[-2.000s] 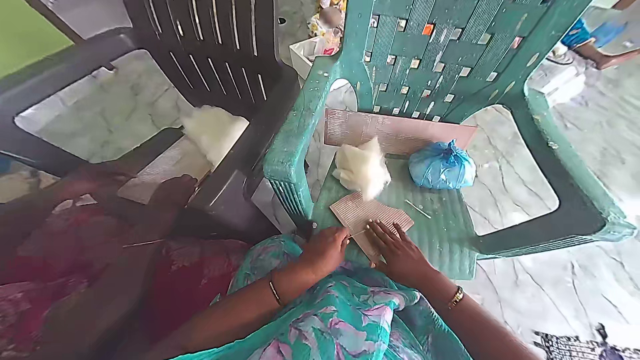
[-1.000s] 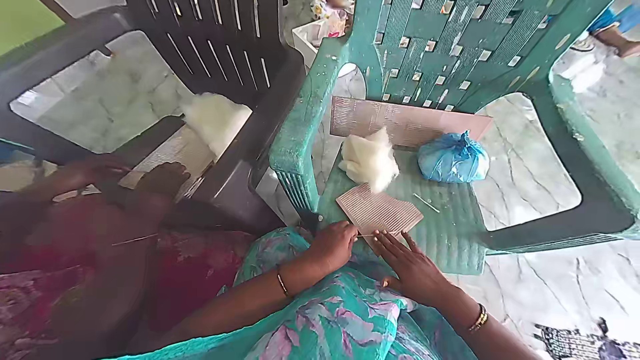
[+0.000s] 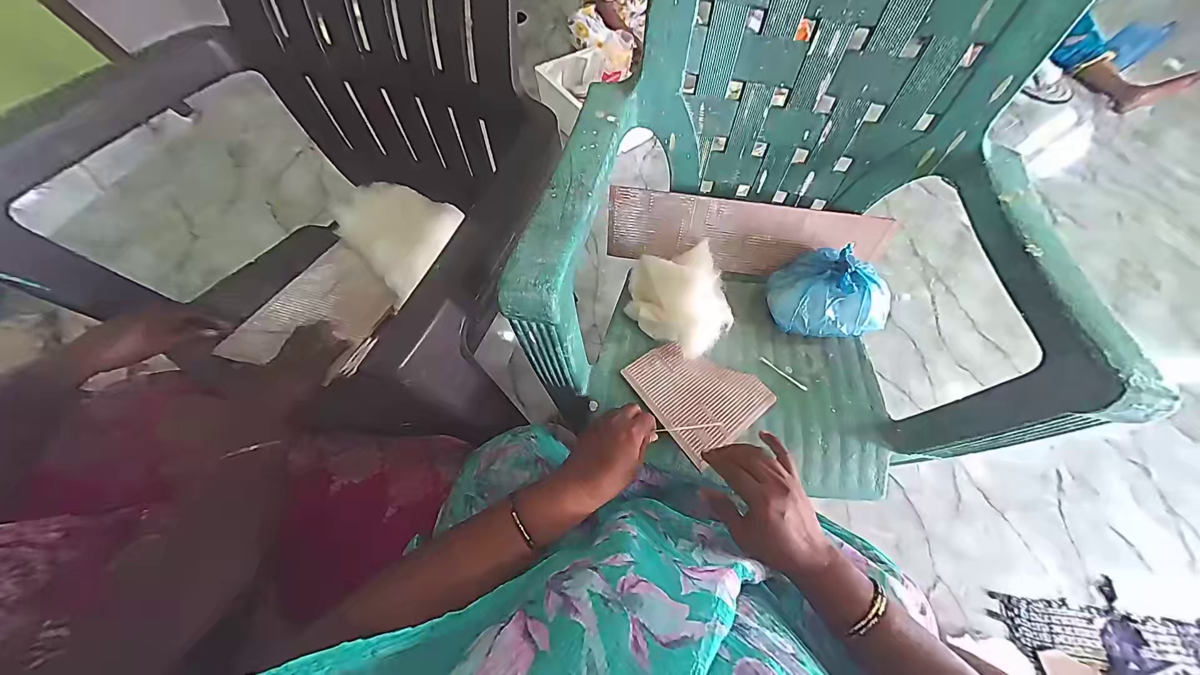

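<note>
My left hand [image 3: 614,450] pinches one end of a thin pale stick [image 3: 689,428], which lies across a piece of ribbed cardboard [image 3: 708,398] on the seat of a green plastic chair [image 3: 844,431]. At the cardboard's near right corner is my right hand [image 3: 764,497], fingers spread, holding nothing that I can see. A wad of cream cotton fibre [image 3: 680,295] touches the cardboard's far edge. Right of the wad sits a knotted blue plastic bag [image 3: 829,295]. Another thin white stick [image 3: 784,373] lies on the seat right of the cardboard.
A long cardboard strip [image 3: 741,225] stands at the seat's back. On the left, a dark plastic chair [image 3: 450,366] holds cotton [image 3: 398,234] and ribbed cardboard [image 3: 291,300], with another person's hands near it. A white box [image 3: 567,84] is behind, and a person's foot shows far right.
My right hand has come off the cardboard's middle to its near corner, its fingers now raised and spread. More of the thin stick shows on the cardboard.
</note>
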